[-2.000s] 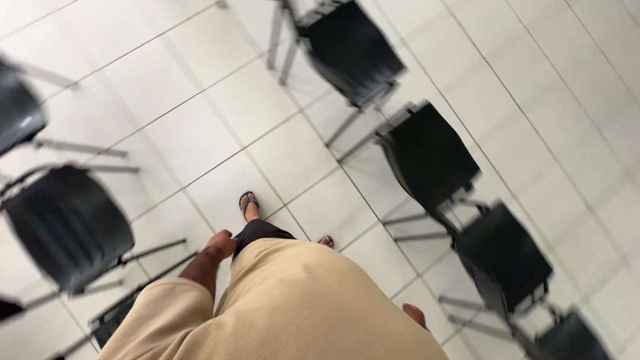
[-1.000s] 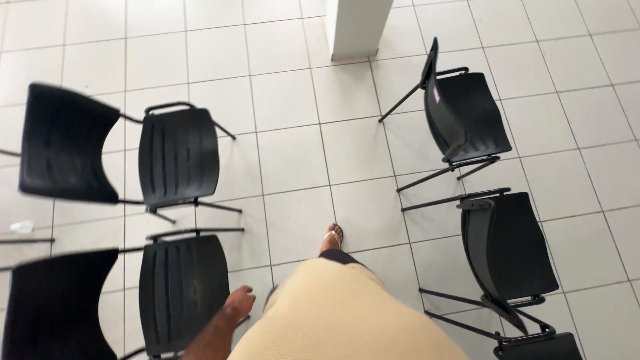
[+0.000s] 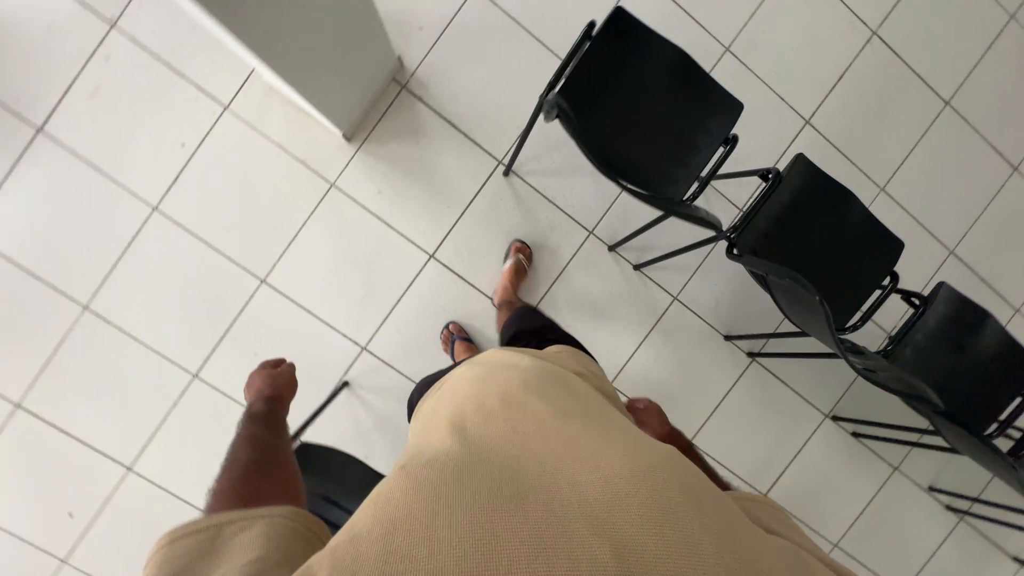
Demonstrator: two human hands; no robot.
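My left hand (image 3: 272, 382) hangs out from my body at the lower left, loosely curled, touching nothing that I can see. Just below it are a leg and part of a black chair (image 3: 334, 478), partly hidden by my beige shirt (image 3: 520, 464). On the other side, my right hand (image 3: 650, 418) hangs close beside the shirt; its fingers are partly hidden and I cannot tell how they are held. My feet, in flip-flops (image 3: 520, 254), stand on the tiled floor below.
A row of black chairs with metal legs runs from the upper middle (image 3: 648, 104) through another chair (image 3: 820, 240) to the right edge (image 3: 960, 352). A white pillar (image 3: 304, 56) rises from the pale tiled floor (image 3: 320, 248) at the upper left.
The view has swung round and moved along the chairs. Both my hands now show, where one second ago only the left one did. The two chair rows on the left have mostly gone out of view.
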